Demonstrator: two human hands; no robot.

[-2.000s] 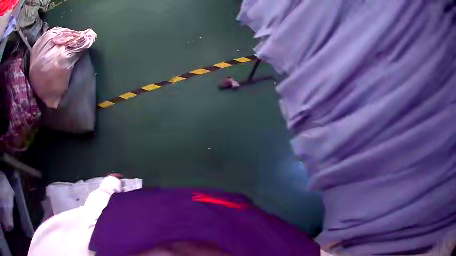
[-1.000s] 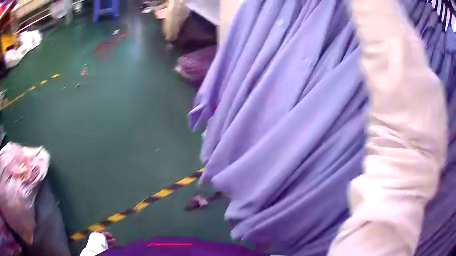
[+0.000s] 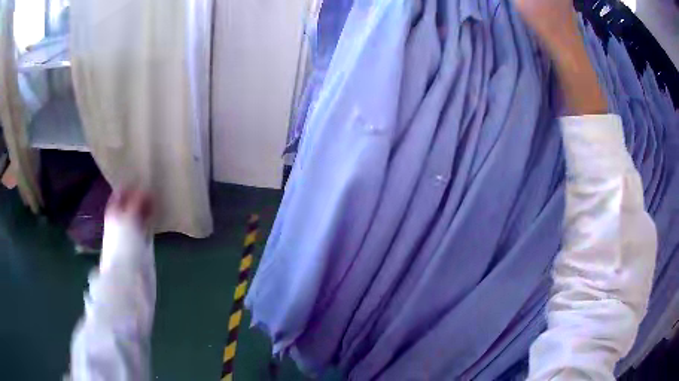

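A thick row of lilac-blue shirts (image 3: 447, 186) hangs on black hangers (image 3: 633, 45) and fills the middle and right of the view. My right hand (image 3: 547, 18) reaches up at the top, over the shirts near the hangers. It is cut off by the top edge, so its fingers and any hold cannot be seen. My left hand (image 3: 132, 205) is small and blurred at the left, in front of a cream curtain and apart from the shirts. Whether its fingers are open or closed cannot be told.
A cream curtain (image 3: 149, 97) hangs at the left, with a white panel (image 3: 248, 93) beside it. A shelf (image 3: 59, 130) stands behind the curtain, with a dark purple bundle (image 3: 91, 216) below. Yellow-and-black tape (image 3: 239, 298) runs along the green floor (image 3: 190, 298).
The view has turned towards the curtain and panel. My left hand has risen into fuller view at the left. My right hand now shows at the top, above the white sleeve.
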